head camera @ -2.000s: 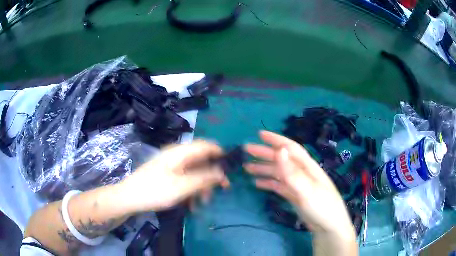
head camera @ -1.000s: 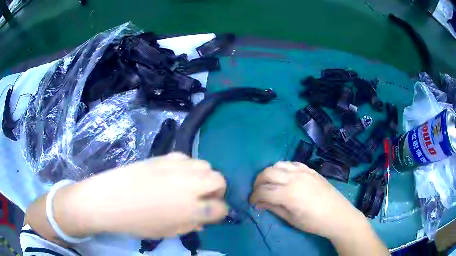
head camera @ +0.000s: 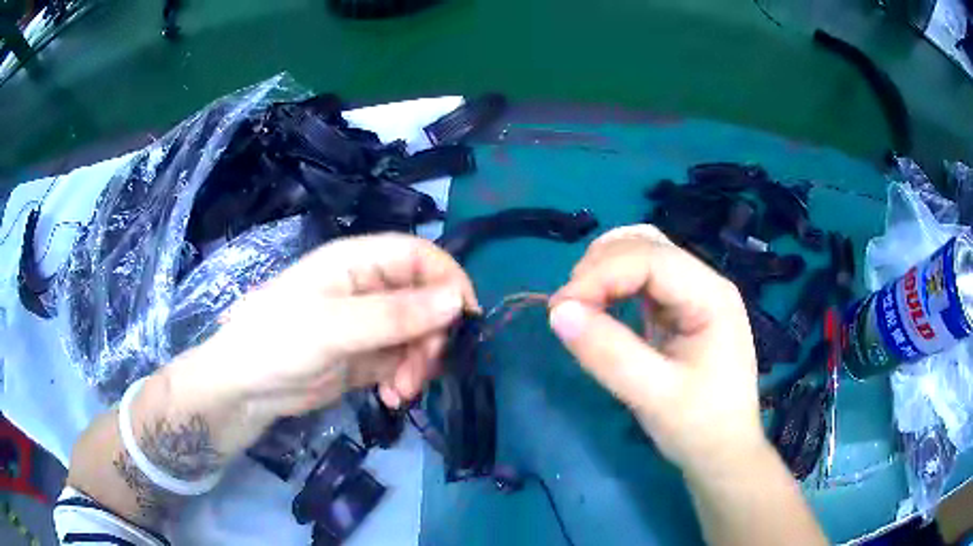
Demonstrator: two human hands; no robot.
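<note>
My left hand [head camera: 363, 309] pinches the upper end of a black headband end part [head camera: 469, 416], which hangs down from the fingers over the bench. My right hand [head camera: 651, 331] pinches a thin reddish wire [head camera: 517, 299] between thumb and index finger. The wire runs from the left fingertips to the right ones. A black headband [head camera: 523, 224] lies behind the hands, its left part hidden by my left hand. A dark thin wire [head camera: 549, 507] trails on the bench below.
Black parts [head camera: 341, 160] are heaped in a clear plastic bag [head camera: 139, 267] at left, on a white sheet [head camera: 427, 112]. More black pieces [head camera: 736, 213] are piled at right, beside an aerosol can [head camera: 912, 309] and a red-handled tool [head camera: 832, 352]. A black arc [head camera: 875, 85] lies on the belt.
Both hands have risen from the bench. A black part now shows hanging from my left hand, and a reddish wire is stretched between the hands. The view has shifted slightly.
</note>
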